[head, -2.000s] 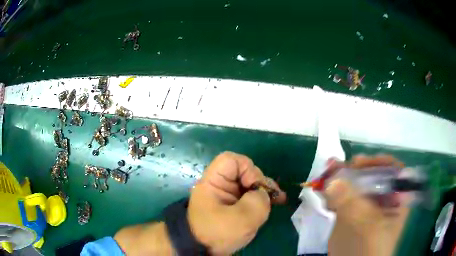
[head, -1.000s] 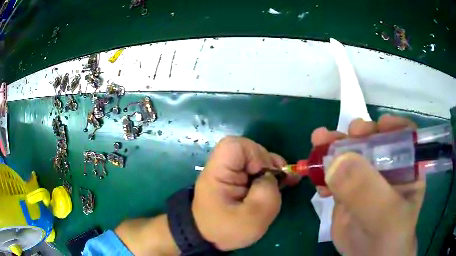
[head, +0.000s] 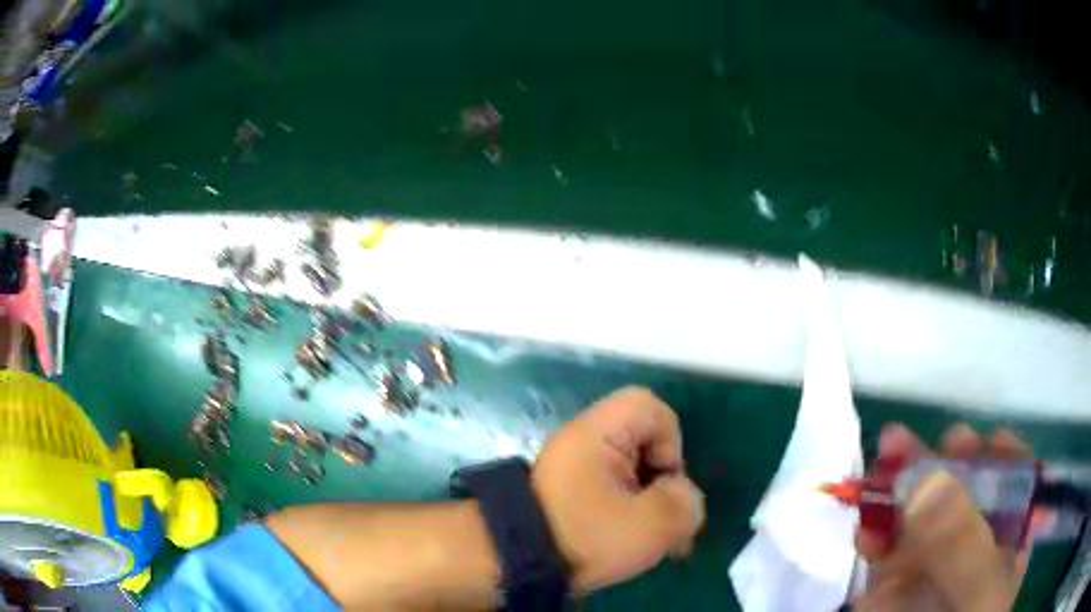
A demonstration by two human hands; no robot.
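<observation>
My right hand [head: 945,538] is wrapped around the dispensing syringe [head: 957,500], a clear barrel with red liquid. Its orange-red tip [head: 841,491] points left over the white paper [head: 804,478], away from my left hand. My left hand [head: 622,490] is curled, its thumb and fingers close together. The image is blurred and I cannot see whether anything is between them. Small coppery circuit board assemblies [head: 317,349] lie in a loose pile to the left of my left hand, on the green bench and the white strip.
The white strip [head: 574,293] crosses between the green bench and the darker green belt [head: 622,155], where a few assemblies lie scattered. A yellow and blue desk fan [head: 54,448] stands at the left edge. A yellow scrap [head: 375,233] lies on the strip.
The syringe tip, at my left fingertips a second ago, is now away to the right and lower. My left hand has also moved down slightly. The view has shifted.
</observation>
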